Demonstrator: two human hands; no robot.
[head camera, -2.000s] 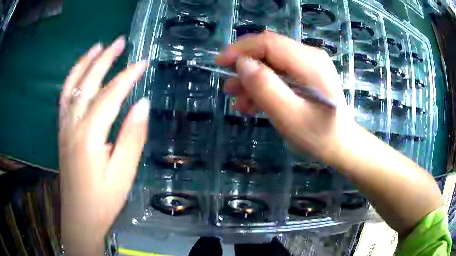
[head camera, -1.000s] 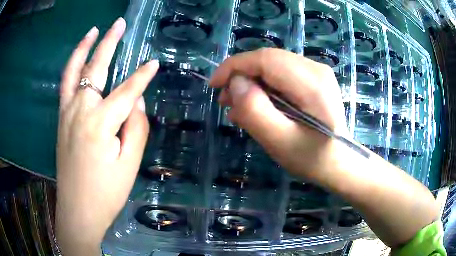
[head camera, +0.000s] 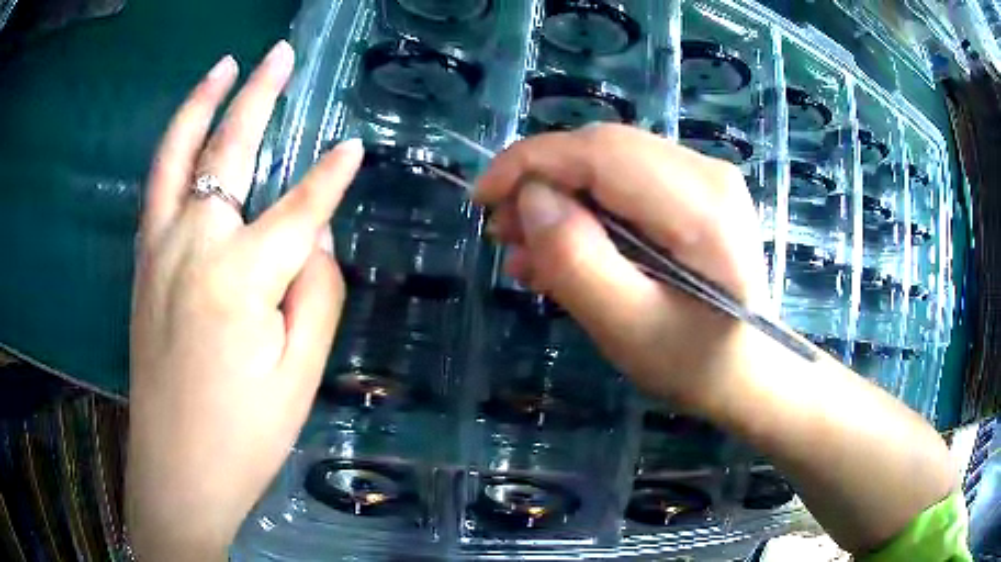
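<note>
A clear ribbed blister tray (head camera: 467, 439) holds rows of black-rimmed discs, with one disc (head camera: 423, 72) near its upper left. My right hand (head camera: 626, 253) holds thin metal tweezers (head camera: 703, 288) like a pen. The tweezer tips point left, at a disc (head camera: 412, 157) in the left column; whether they touch it I cannot tell. My left hand (head camera: 236, 285) is bare, with a ring, and lies over the tray's left edge. Its fingers are apart and its index fingertip is at the left side of that same disc. Discs in the middle rows are dark and blurred.
A green bench mat (head camera: 77, 198) lies under the tray and shows at the left. Brown and dark parallel strips (head camera: 66, 472) are below the bench edge at lower left. More clear plastic trays (head camera: 900, 27) are at the upper right. Dark stacked edges show at the far right.
The tweezers have tilted so their rear end points further down over my right wrist. My left index finger has moved right, to the disc. The tray has shifted slightly in view.
</note>
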